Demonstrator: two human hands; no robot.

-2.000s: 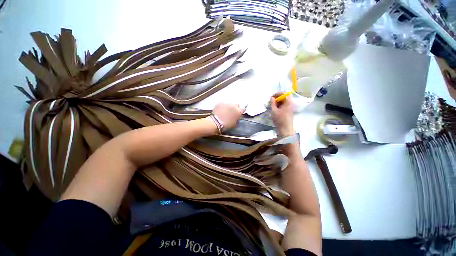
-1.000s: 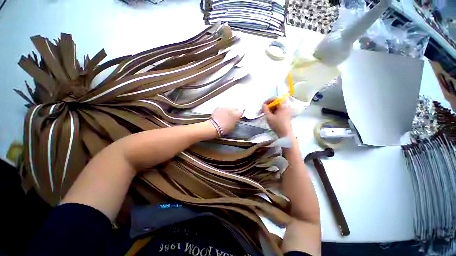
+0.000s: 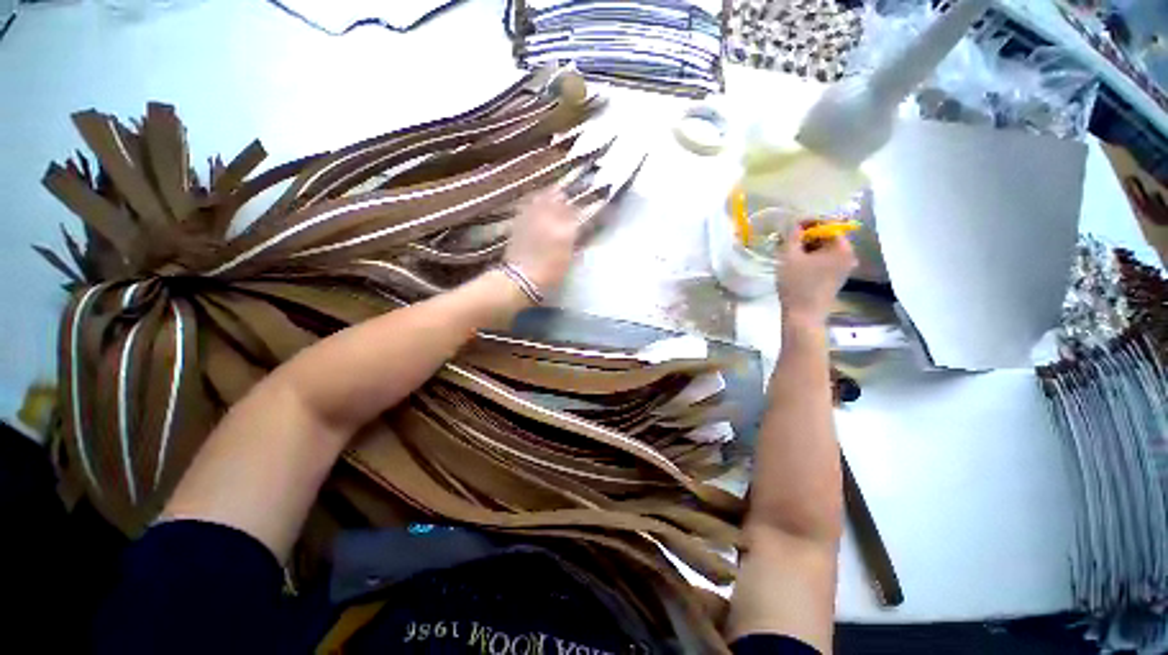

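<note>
Long brown straps point(image 3: 384, 211), some with a white stripe, are bundled at the left, and their ends fan out towards the middle. My left hand point(image 3: 544, 237) is slightly blurred over the far strap ends. Its fingertips are unclear, so I cannot tell whether it grips a strap. My right hand point(image 3: 816, 269) holds a yellow-orange brush point(image 3: 833, 229) just right of a small whitish glue pot point(image 3: 734, 260). The brush tip cannot be made out. A yellow stick point(image 3: 740, 215) stands in the pot.
A grey board point(image 3: 589, 330) lies under the near strap ends. A large whitish bottle point(image 3: 852, 118) and a tape roll point(image 3: 701, 129) are beyond the pot. A white card point(image 3: 980, 243) stands right. A hammer handle point(image 3: 871, 531) shows past my right forearm. Dark narrow pieces point(image 3: 1121, 480) lie far right.
My left hand has moved from the middle up and left to the far strap ends. My right hand has moved right with the brush, from left of the pot to its right side.
</note>
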